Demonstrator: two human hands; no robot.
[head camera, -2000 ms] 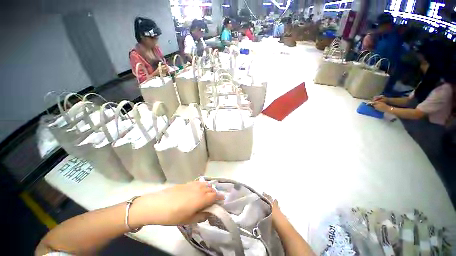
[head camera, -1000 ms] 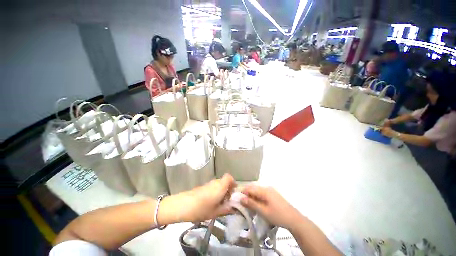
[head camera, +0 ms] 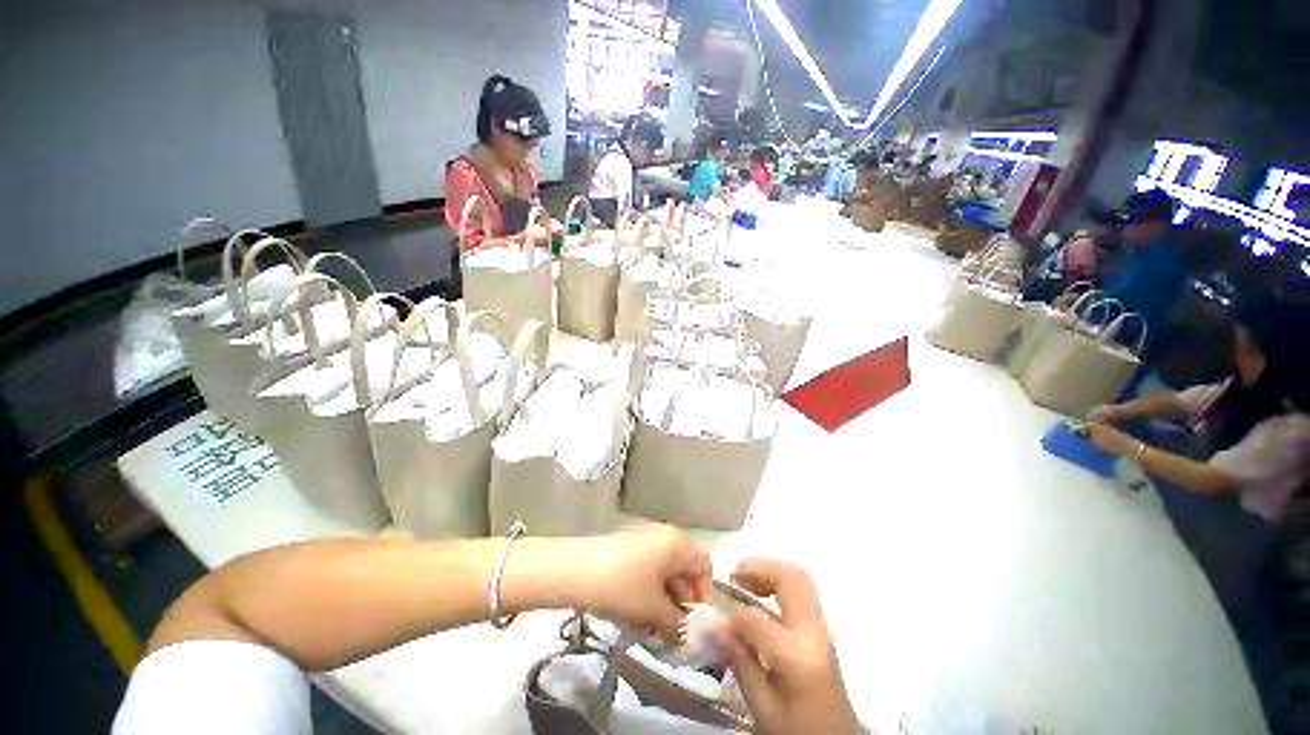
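Note:
A beige tote bag (head camera: 568,696) stands at the table's near edge, cut off by the bottom of the frame. My left hand (head camera: 647,577) is above its opening, fingers pinched at a small white piece (head camera: 704,632) by a handle. My right hand (head camera: 787,653) grips the bag handle and the same white piece from the right side. White material shows inside the bag mouth. The fingertips partly hide the white piece, and the bag's lower part is out of view.
Rows of stuffed tote bags (head camera: 558,457) stand on the white table (head camera: 977,574) ahead and left. A red board (head camera: 851,385) lies mid-table. More bags (head camera: 1078,359) stand at the far right, near a person's hands over a blue object (head camera: 1078,450). Other people stand beyond.
Both hands have gone from the bag's mouth up to its handle, where they now meet at the white piece. The view has tilted up, and the strap bundle at lower right has nearly left it.

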